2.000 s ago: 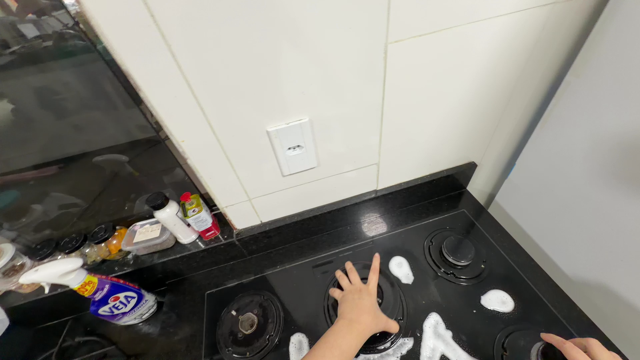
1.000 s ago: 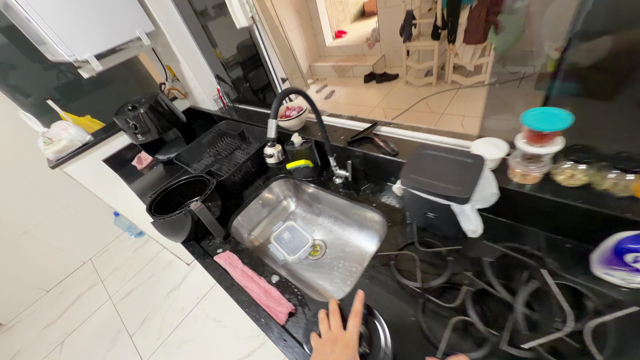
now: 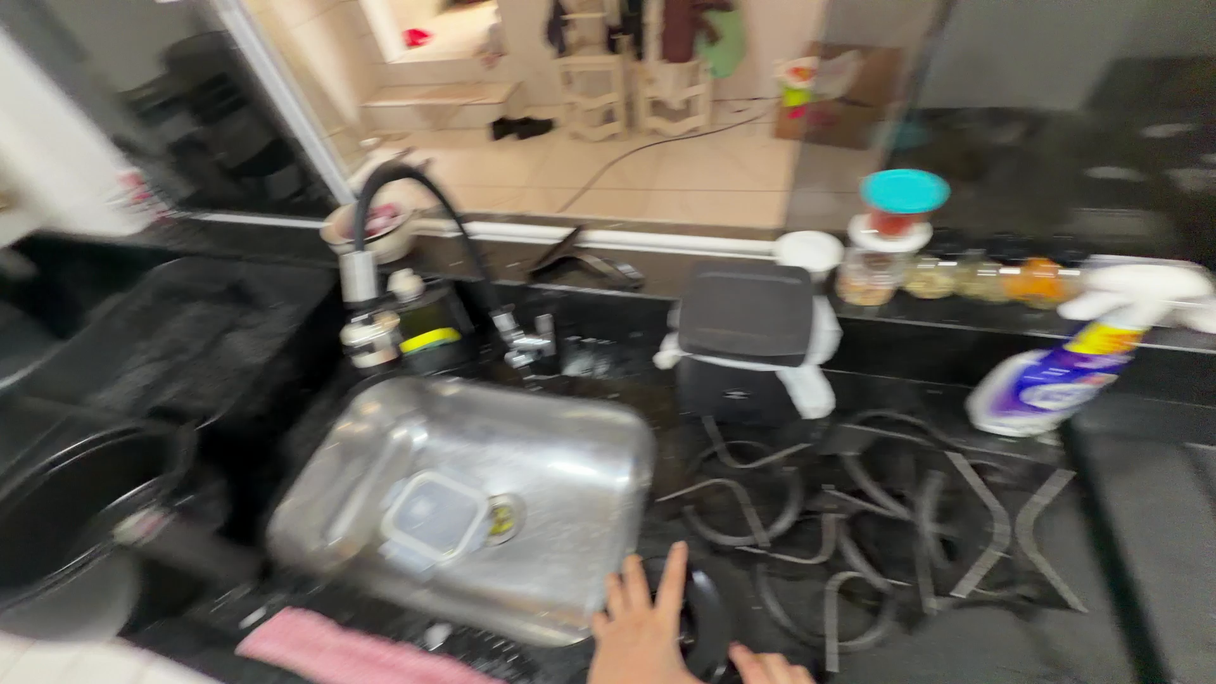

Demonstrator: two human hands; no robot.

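Observation:
Near the bottom centre of the head view, my left hand (image 3: 644, 617) has its fingers apart, beside a round black part (image 3: 701, 608) by the sink's right corner. Only the fingertips of my right hand (image 3: 771, 665) show at the bottom edge, next to that part; its grip is hidden. The steel sink (image 3: 579, 494) holds a lidded clear container (image 3: 435, 518). Pan-support grates (image 3: 826, 532) lie on the black counter to the right of my hands. A pink cloth (image 3: 351, 651) lies on the front edge, to their left. The view is blurred.
A black hose faucet (image 3: 408, 176) arches behind the sink. A black lidded bin (image 3: 746, 313) and a spray bottle (image 3: 1064, 361) stand further right. Jars (image 3: 869, 271) line the sill. An air-fryer basket (image 3: 76, 503) and a black dish rack (image 3: 199, 332) are at the left.
The view has swung from the stove to the sink. My left hand was over a stove burner with fingers spread two seconds ago; now it is beside the sink.

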